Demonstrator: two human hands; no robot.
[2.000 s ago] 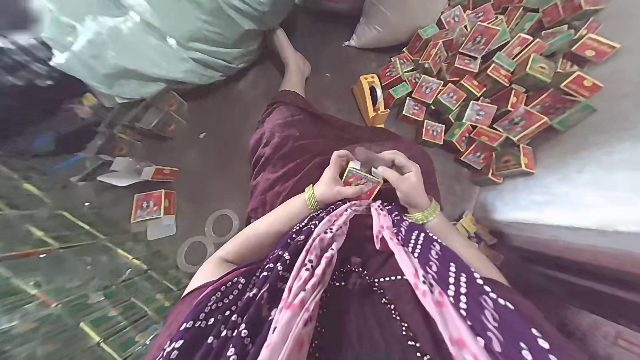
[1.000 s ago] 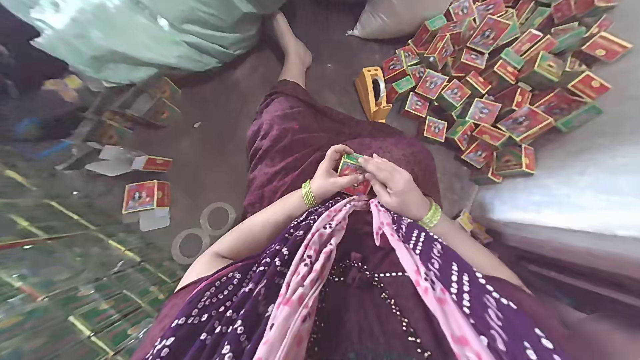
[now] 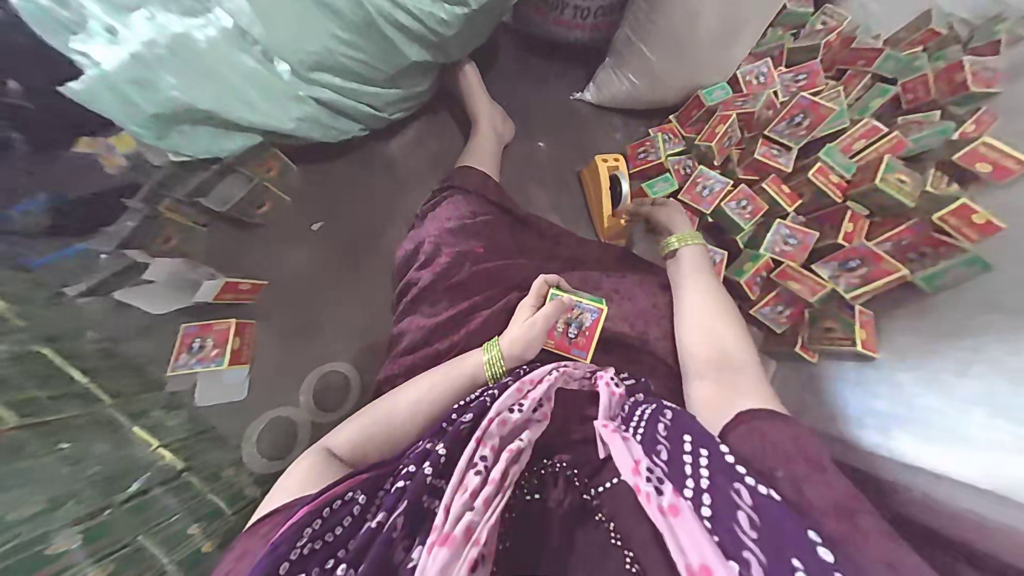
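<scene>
My left hand (image 3: 538, 322) grips a small red, green and yellow printed cardboard box (image 3: 578, 326) above my lap. Out to the right, my right hand (image 3: 660, 216) is at a yellow tape dispenser (image 3: 602, 196) that stands on the floor with a roll in it. The fingers reach the dispenser's near right side, by the roll; whether they pinch a piece of tape is too small to tell. Just beyond that hand lies a large heap of similar printed boxes (image 3: 788, 240).
Left on the floor are a printed carton (image 3: 202, 346) with an open flap, unfolded cartons (image 3: 160, 284) and two pale rings (image 3: 276, 438). A green sack (image 3: 280, 72) and a whitish sack (image 3: 672, 56) stand ahead. Green bundles (image 3: 80, 448) lie at lower left.
My right hand has left the small box and moved out to the tape dispenser. My left hand still holds the box over my lap.
</scene>
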